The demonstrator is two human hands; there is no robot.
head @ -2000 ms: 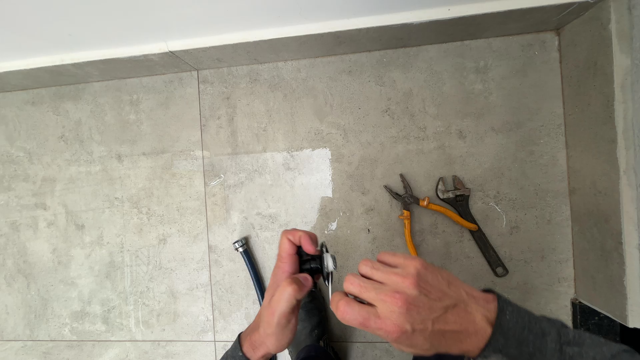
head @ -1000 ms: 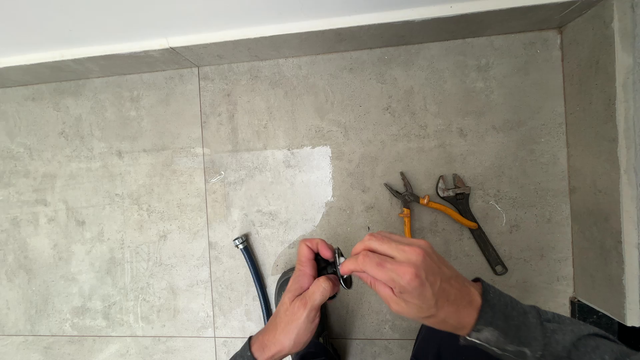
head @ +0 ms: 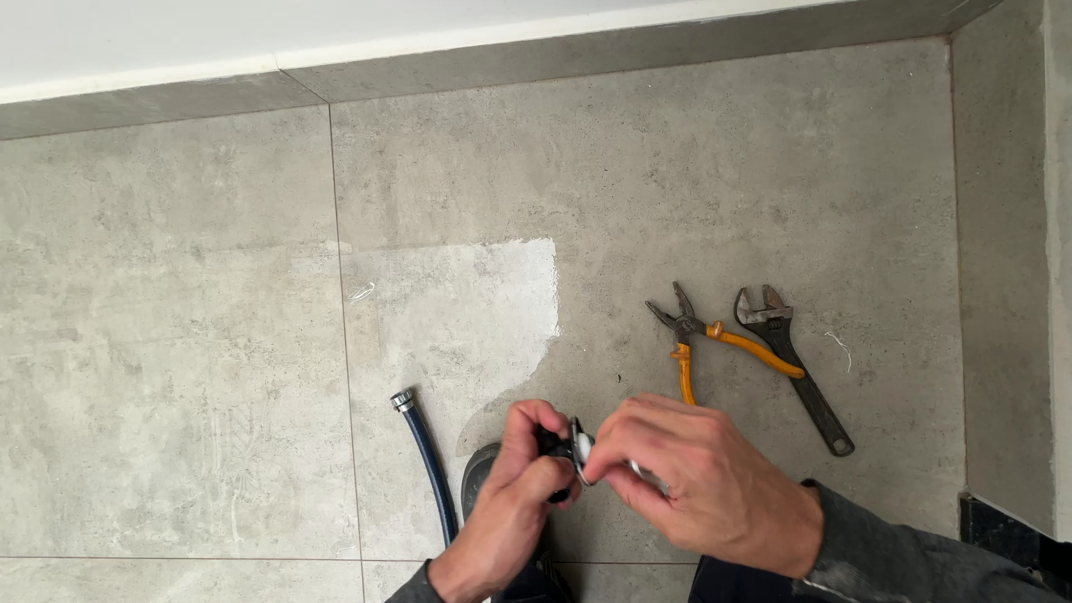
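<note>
My left hand (head: 515, 502), low in the middle of the head view, grips a small black fitting (head: 554, 448) with a thin metal-looking ring or flange at its right side. Against that side is a small white part (head: 584, 446), partly hidden by the fingers of my right hand (head: 699, 477). The right fingertips pinch at the ring, and a bit of white shows between them; exactly what they hold is blurred. Left of my hands a dark blue hose (head: 431, 469) with a metal end nut (head: 403, 400) lies on the floor.
Combination pliers with orange handles (head: 685, 325) lie spread on the grey tile floor (head: 628, 184), one handle over an adjustable wrench (head: 796, 360). A tiled skirting (head: 586, 57) runs along the back, with another tiled edge at right. A dark shoe (head: 479, 473) is beside the hose.
Both hands stay together at the black fitting, while the fingers of my right hand shift at its ring. The pliers, wrench and hose lie where they were.
</note>
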